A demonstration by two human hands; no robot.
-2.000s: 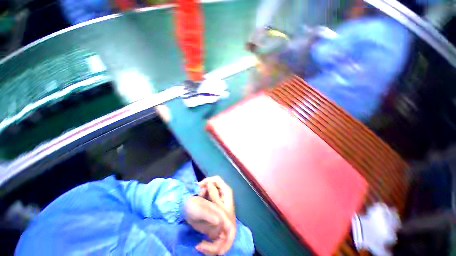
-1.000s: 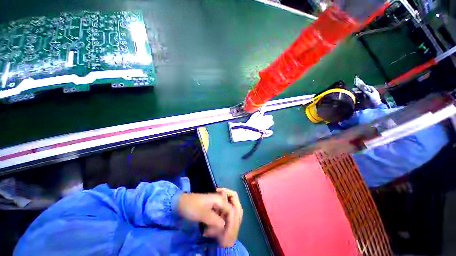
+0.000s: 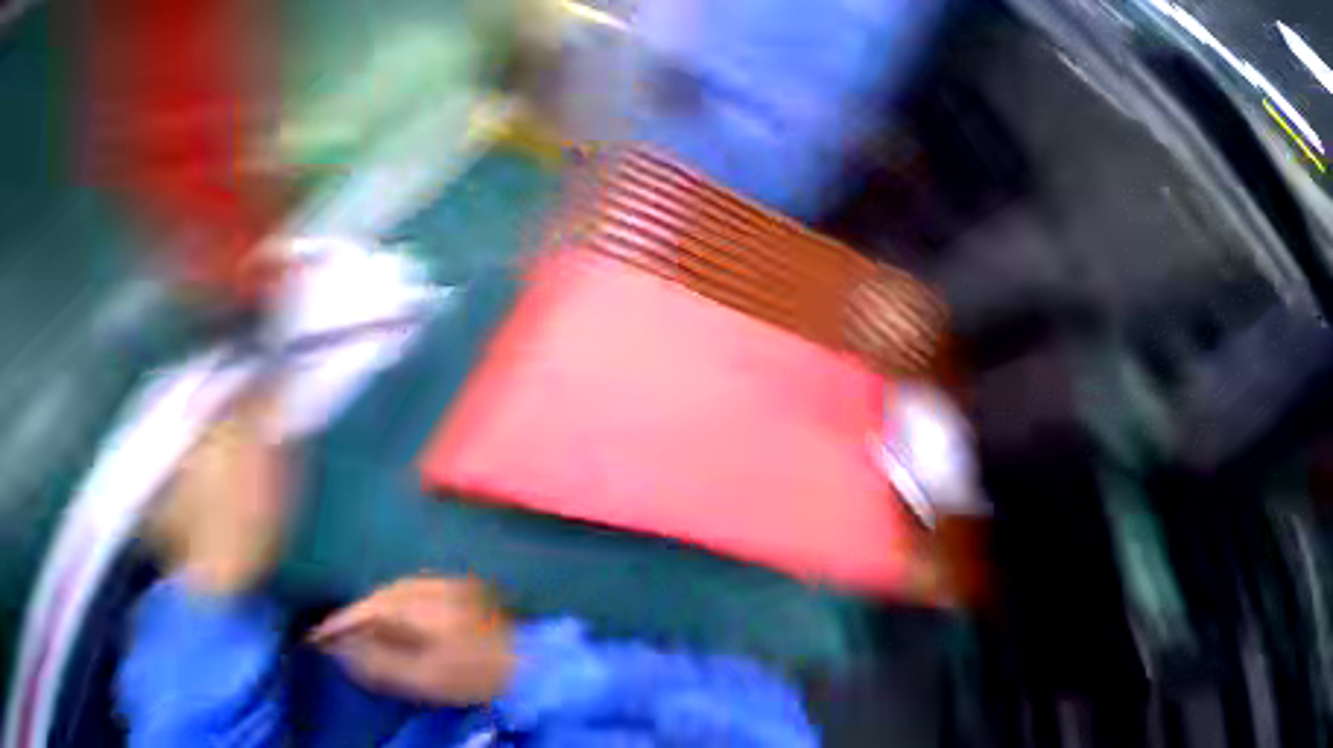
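Observation:
The picture is strongly blurred. My left hand [image 3: 227, 497] is bare and raised beside the white rail, just below a white glove [image 3: 344, 300]. A dark streak like cutters lies across the glove. Whether my fingers touch the glove or hold anything is too blurred to tell. My right hand [image 3: 431, 639] is bare, at the bench's near edge, with its fingers pointing left; its grip is unclear. A flat pinkish-red pad [image 3: 673, 417] lies on an orange slotted rack [image 3: 731, 249], with no board on it.
The green bench [image 3: 366, 468] runs beside the rail [image 3: 110, 512]. A red-wrapped post [image 3: 183, 146] stands at the upper left. A second white glove [image 3: 928, 446] lies at the rack's right end. A person in a blue smock [image 3: 790, 88] is beyond the rack.
My hands were together; now they are apart, with the left near the rail and glove. The view has swung right, so the whole pad and second glove show and the board on the conveyor does not.

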